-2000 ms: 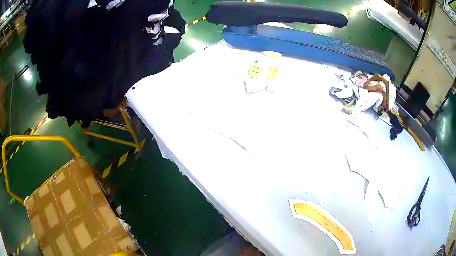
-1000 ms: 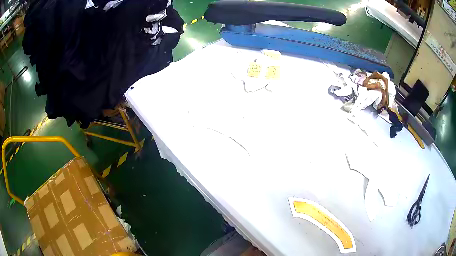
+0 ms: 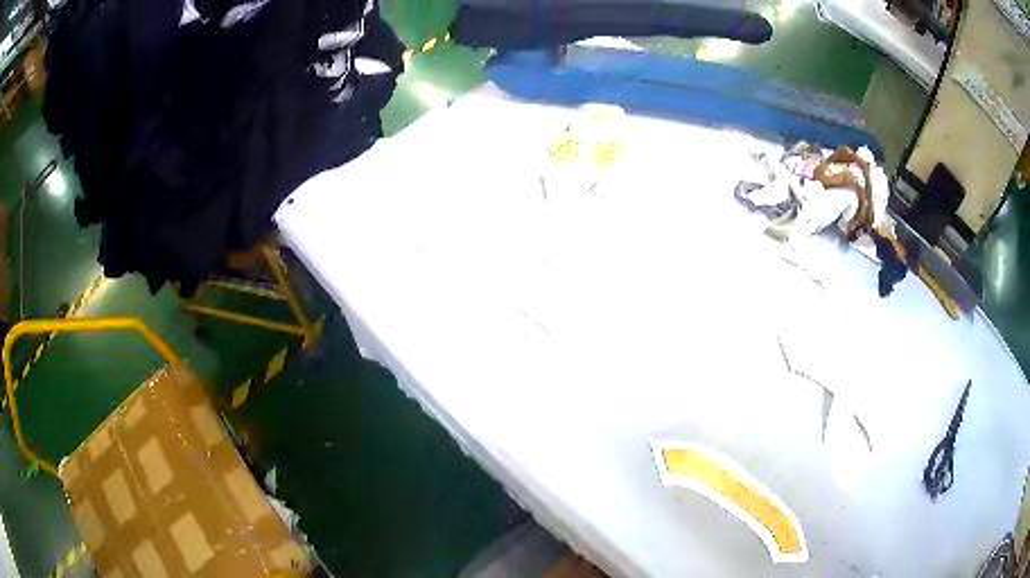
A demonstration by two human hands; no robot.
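A tan-yellow curved template (image 3: 729, 492) lies on a white curved collar piece (image 3: 797, 554), near the front edge of the white-covered table (image 3: 452, 327). A white border of the piece shows around the template. No hand of mine can be made out on the table. Black scissors (image 3: 939, 463) lie to the right of the template, blades pointing away. Faint outlines of white pieces (image 3: 834, 390) show left of the scissors, washed out by glare.
Tangled scraps (image 3: 847, 198) lie at the far right edge. A small bundle with tan patches (image 3: 585, 147) lies at the far side. Dark garments (image 3: 226, 136) hang beyond the table's left end. A yellow-handled cart (image 3: 96, 325) with cardboard (image 3: 158, 474) stands at lower left.
The view has shifted slightly, and a blurred brownish shape shows a little more at the bottom edge. The template, collar piece and scissors lie as before.
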